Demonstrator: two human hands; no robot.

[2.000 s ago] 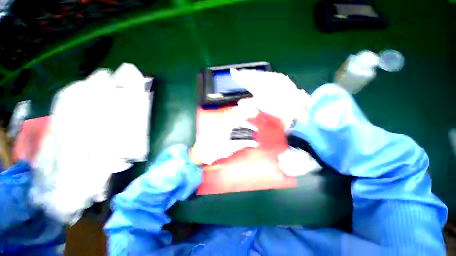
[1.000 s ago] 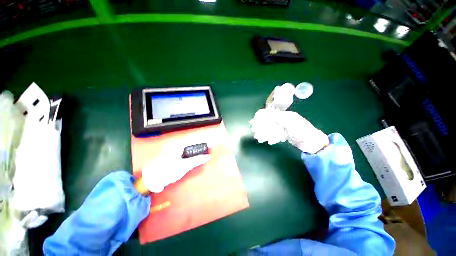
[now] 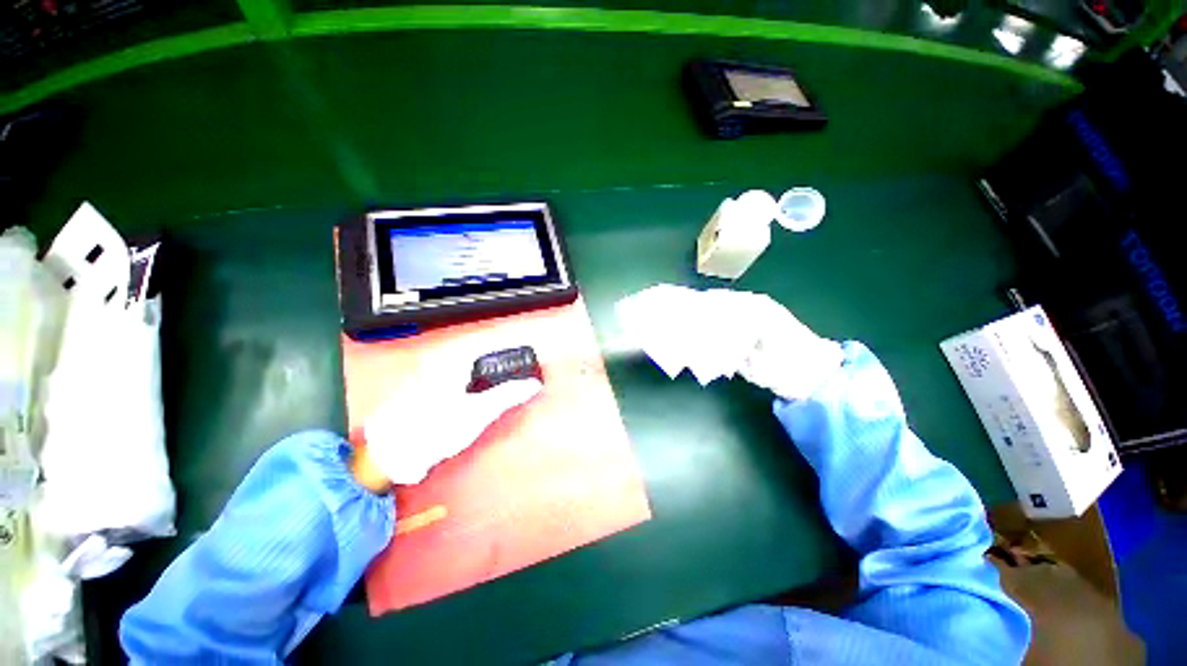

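Observation:
My left hand (image 3: 443, 423), in a white glove, is closed on a small black dongle (image 3: 504, 367) above the red-pink mat (image 3: 573, 481). My right hand (image 3: 768, 341), also gloved in white, holds a white wipe (image 3: 670, 325) over the green bench, right of the mat; glare blurs the line between wipe and glove. A black diagnostic tablet (image 3: 469, 267) with a lit blue-white screen lies across the mat's far end. A small white bottle (image 3: 734, 237) stands beyond my right hand, its round cap (image 3: 801, 208) open beside the neck.
Another black tablet (image 3: 758, 99) lies farther back. White plastic bags (image 3: 111, 429) and a label sheet with black squares (image 3: 89, 250) are at the left. A white product box (image 3: 1035, 414) is at the right, with black cartons (image 3: 1106, 247) behind it and brown cardboard (image 3: 1067, 572) below.
My right hand has drawn back from the bottle, leaving it fully visible, and the wipe now shows spread from the fingers. My left hand still holds the dongle. The view has shifted slightly.

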